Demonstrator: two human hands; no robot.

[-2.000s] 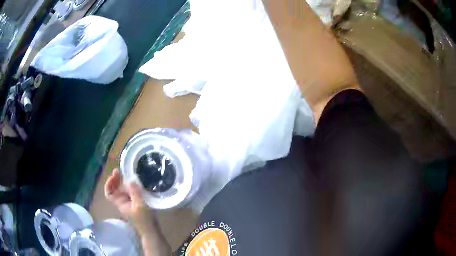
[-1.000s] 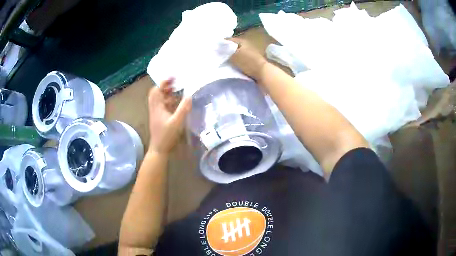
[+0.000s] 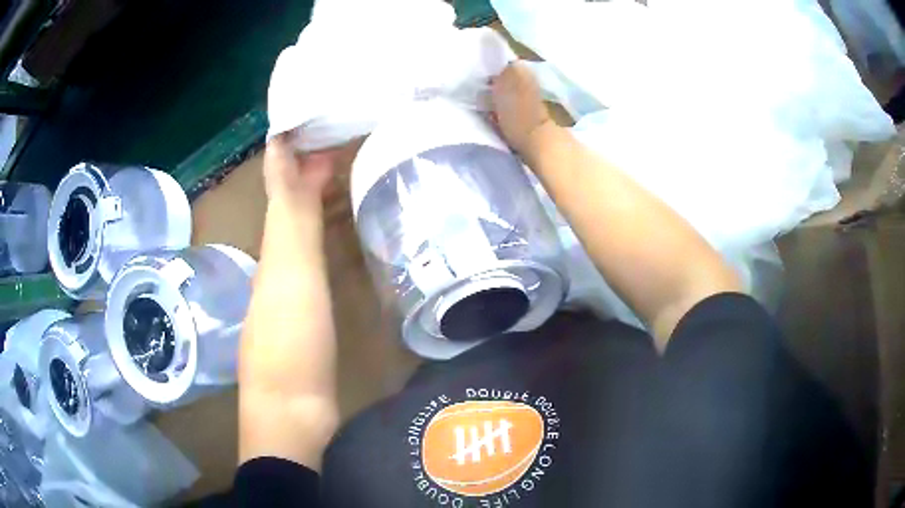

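A clear-walled appliance unit [image 3: 452, 213] lies on the bench in front of me, its pale ring and dark round centre towards my body. A white protective bag [image 3: 372, 69] is held spread at the unit's far end. My left hand [image 3: 298, 171] grips the bag's left edge, its fingers partly hidden by the bag. My right hand [image 3: 518, 104] grips the bag's right edge beside the unit's far end. The bag's opening faces the unit; the clear wall and ring are uncovered.
Several unbagged units [image 3: 154, 332] stand at the left with rings showing. A large white bag pile [image 3: 695, 119] lies at the right. The dark green conveyor's edge rail [image 3: 223, 149] runs behind the bench. Brown cardboard [image 3: 829, 288] shows at the right.
Two seconds ago the unit was at my left hand with its ring facing up. Since one second ago both hands have moved outward on the bag's edges, and more of the unit's far end shows.
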